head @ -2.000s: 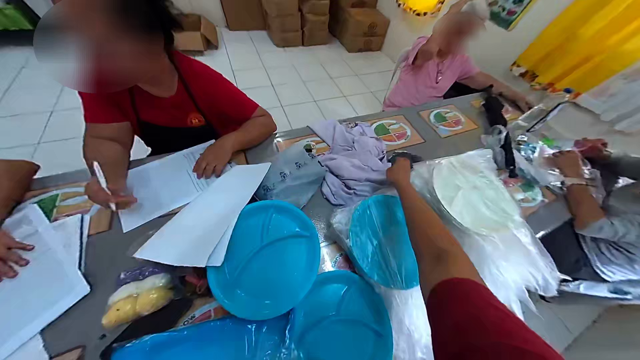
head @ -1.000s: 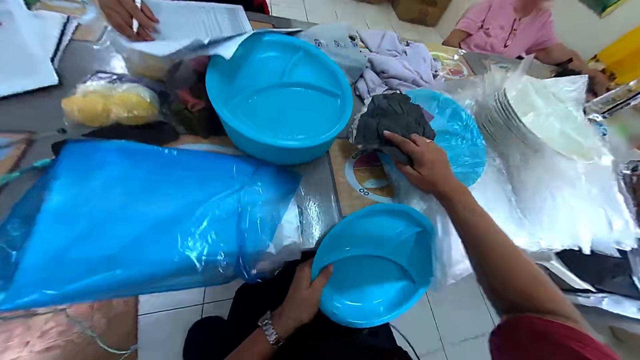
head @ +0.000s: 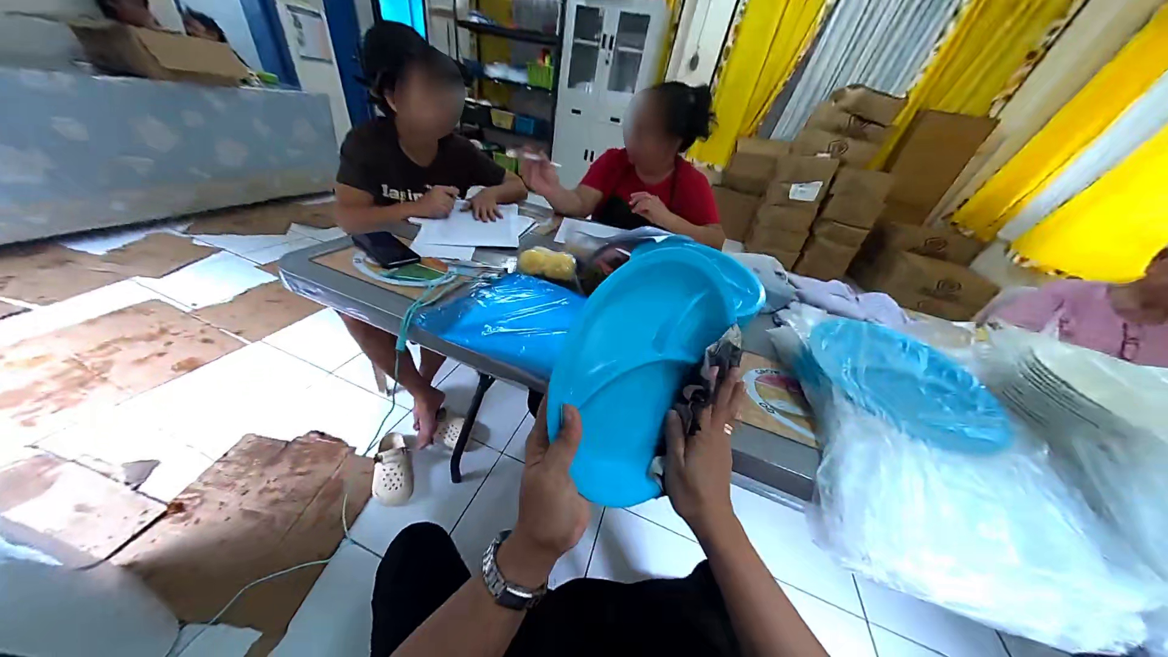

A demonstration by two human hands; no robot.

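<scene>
A blue divided plastic plate [head: 625, 374] is held up tilted above my lap. My left hand [head: 552, 484] grips its lower left rim, thumb on the front. At its right edge my right hand [head: 703, 447] presses a dark crumpled cloth [head: 698, 388] against the plate. Behind it, more blue plastic plateware [head: 744, 278] shows on the table. A blue plate in clear plastic wrap [head: 912, 383] lies to the right, beside a wrapped stack of whitish plates [head: 1068, 383]. A blue plastic-wrapped bundle [head: 506, 315] lies on the table to the left.
The grey table's edge [head: 456, 351] runs behind the plate. Yellow sponges [head: 547, 264], a black phone or case [head: 386, 249] and papers [head: 474, 226] lie on it. Two people sit across; another is at the right. A green cord [head: 347, 511] trails over the floor near cardboard sheets [head: 246, 520].
The blue plate has been raised from low over my lap and tilted up. The dark cloth has moved from the tabletop side to the plate's right edge. The view has swung widely.
</scene>
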